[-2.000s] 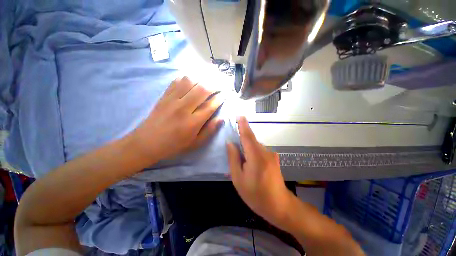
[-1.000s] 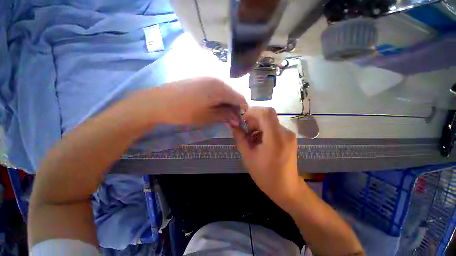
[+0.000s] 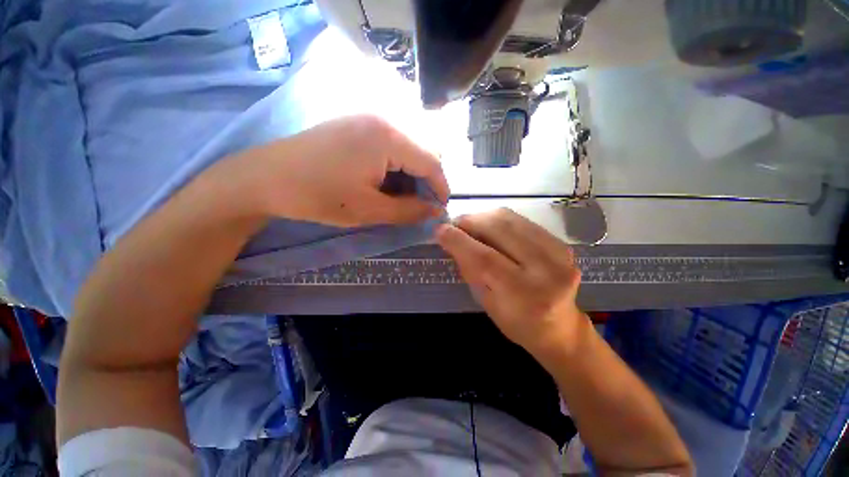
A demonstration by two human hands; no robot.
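The light blue garment piece (image 3: 172, 140) lies on the machine table at the left, with a small white label (image 3: 269, 41) on it. My left hand (image 3: 349, 172) pinches the garment's folded edge between thumb and finger, below and left of the needle area. My right hand (image 3: 521, 270) meets it there, its fingertips closed on the same corner of cloth. The sewing machine head (image 3: 461, 42) is above my hands. Bright glare hides the needle and presser foot. A ribbed grey knob (image 3: 496, 133) stands beside the glare.
A ruler strip (image 3: 652, 270) runs along the table's front edge. A larger ribbed dial (image 3: 735, 28) and purple cloth (image 3: 801, 82) are at upper right. A blue basket (image 3: 712, 363) stands below right. More blue cloth (image 3: 228, 382) lies in a basket below left.
My hands have come together at the cloth's edge, away from the needle area. The cloth's front edge has lifted back, showing more ruler. The view has shifted, showing the grey knob more fully.
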